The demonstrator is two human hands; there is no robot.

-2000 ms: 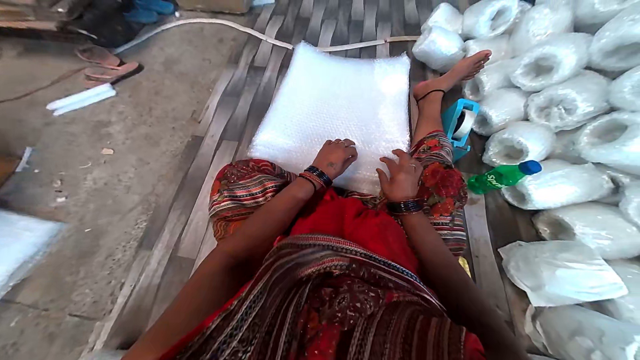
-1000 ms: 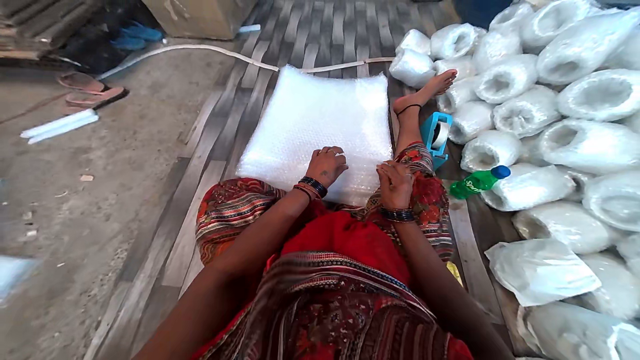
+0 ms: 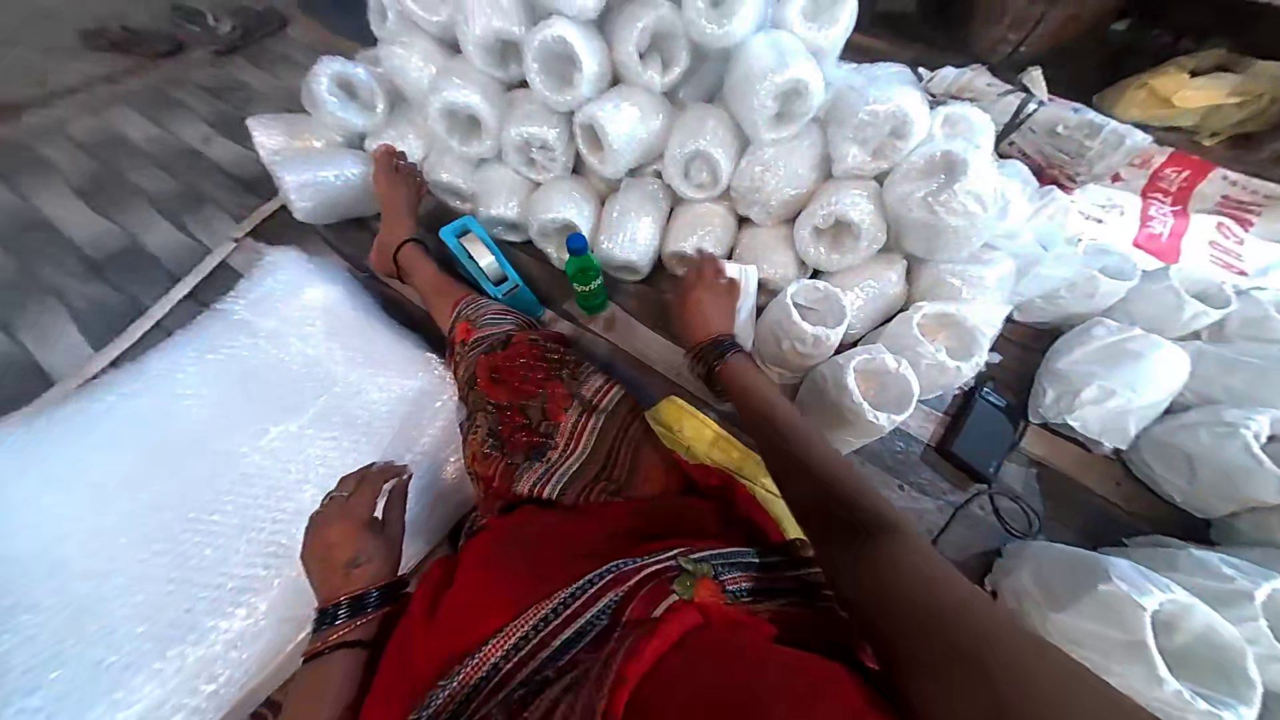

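Note:
A stack of bubble wrap sheets (image 3: 200, 440) lies flat at the left, beside the lap. My left hand (image 3: 355, 535) rests on its right edge, fingers slightly apart, with nothing seen in it. Further out, past the knee, my right hand (image 3: 703, 305) touches a white foam-wrapped or paper-wrapped piece (image 3: 742, 305); the fingers are partly hidden and blurred, so a grip cannot be made out. A blue tape dispenser (image 3: 490, 265) with a roll of clear tape stands near the foot. Between it and my right hand is a green Sprite bottle (image 3: 587, 275) with a blue cap.
Several bubble-wrapped hollow bundles (image 3: 700, 150) are heaped ahead. White-wrapped hollow bundles (image 3: 858, 398) stand at the right, around a black device (image 3: 983, 432) with a cable. Printed sacks (image 3: 1180, 210) lie behind them. A yellow item (image 3: 715, 450) lies beside the thigh.
The view has swung far to the right. My right hand has left the edge of the bubble wrap and reached out to the white piece near the bundles. My left hand remains on the bubble wrap.

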